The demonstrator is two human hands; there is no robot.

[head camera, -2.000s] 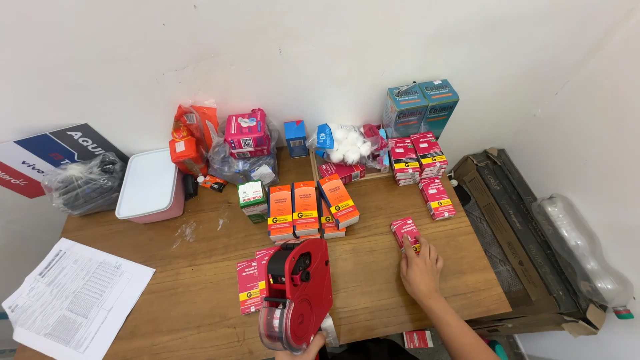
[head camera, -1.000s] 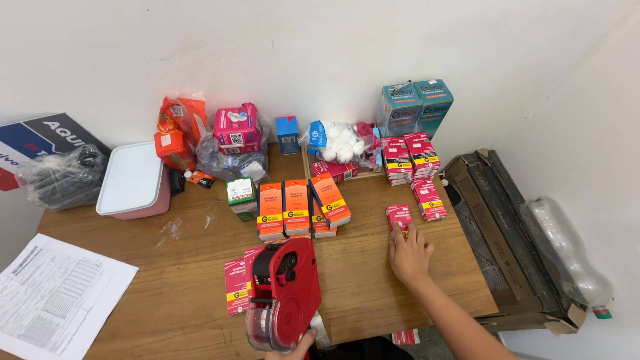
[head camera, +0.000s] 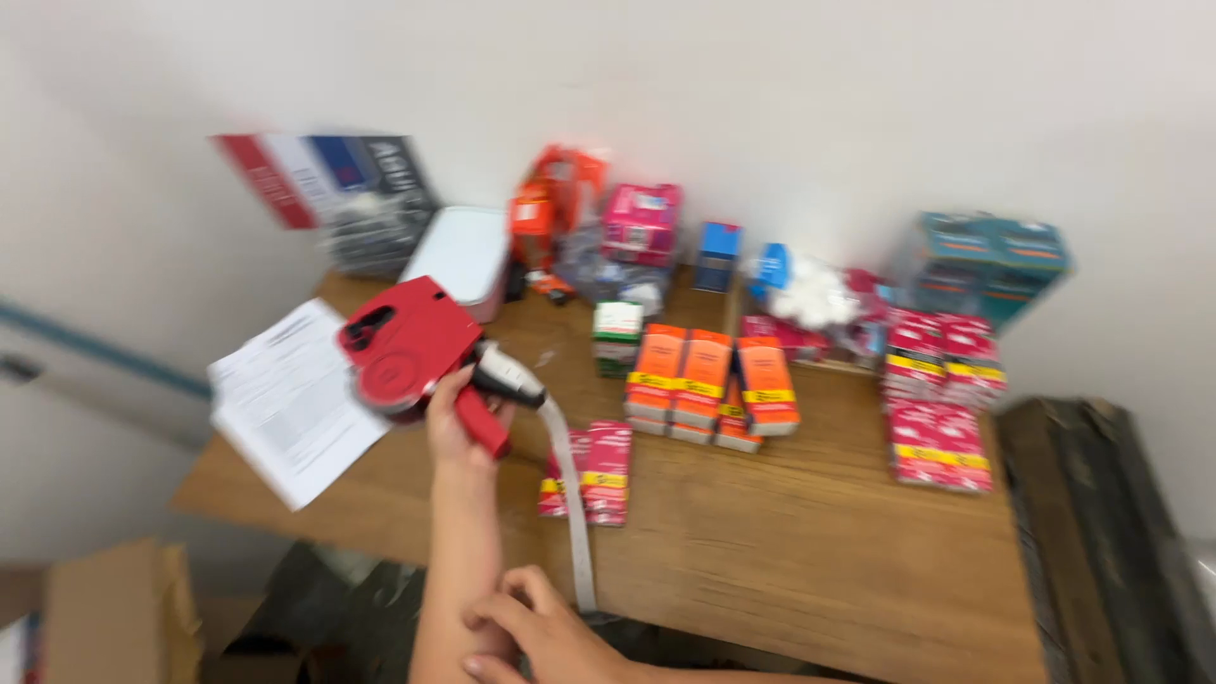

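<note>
My left hand [head camera: 464, 418] grips the red handle of a price labeling gun [head camera: 413, 347], raised over the left part of the table. A pale strip of label backing [head camera: 575, 513] trails from the gun down to the table's front edge. My right hand [head camera: 532, 622] is at my left forearm, fingers spread and bent, holding no object. Two pink medicine boxes [head camera: 606, 475] lie just right of the gun, partly behind the strip. Orange boxes with yellow bands [head camera: 703, 380] are grouped mid-table. More pink boxes [head camera: 940, 445] sit together at the right. The view is blurred.
Printed papers [head camera: 294, 408] lie at the left. A lidded plastic container [head camera: 461, 256], a green and white box [head camera: 617, 337], a blue box [head camera: 717, 256], a bag of cotton balls [head camera: 812, 294] and teal boxes [head camera: 988, 261] line the back. A cardboard box [head camera: 109, 608] is at lower left.
My left hand has raised and turned the labeling gun, moving it left toward the papers. My right hand has left the pink box at the right and come to my left forearm. The view has shifted left.
</note>
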